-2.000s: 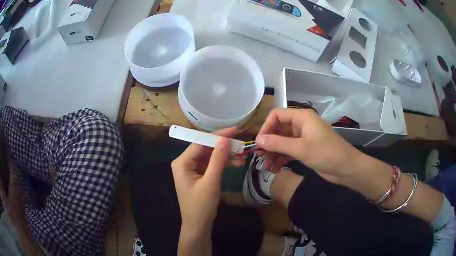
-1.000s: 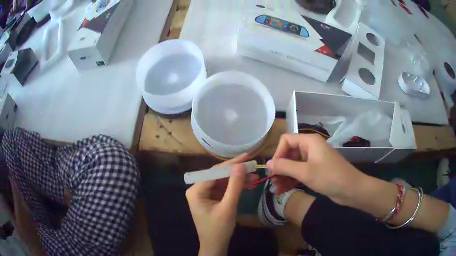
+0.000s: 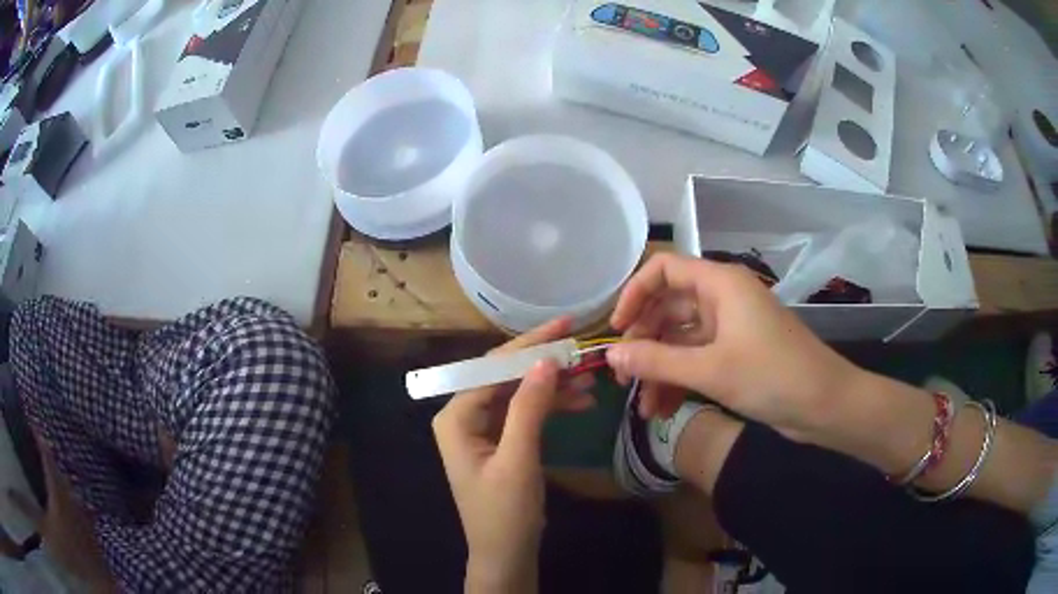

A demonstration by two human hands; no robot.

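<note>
A narrow white strip board is held above my lap, its plain white side up. My left hand pinches it near its right end between thumb and fingers. Thin yellow, white and red lead wires come out of that end. My right hand pinches the wires close to the board with thumb and finger. The wires' far ends are hidden by my right hand. A round white translucent housing stands at the table edge just beyond my hands.
A second white bowl touches the housing's left side. An open parts box with dark wires and clear plastic is at right. Behind lie a printed carton, a box insert and another carton. A person's checked trouser leg is at left.
The strip shows its flat white face again after looking narrower a second ago. Both hands stay on the board and wires. The camera view has shifted slightly.
</note>
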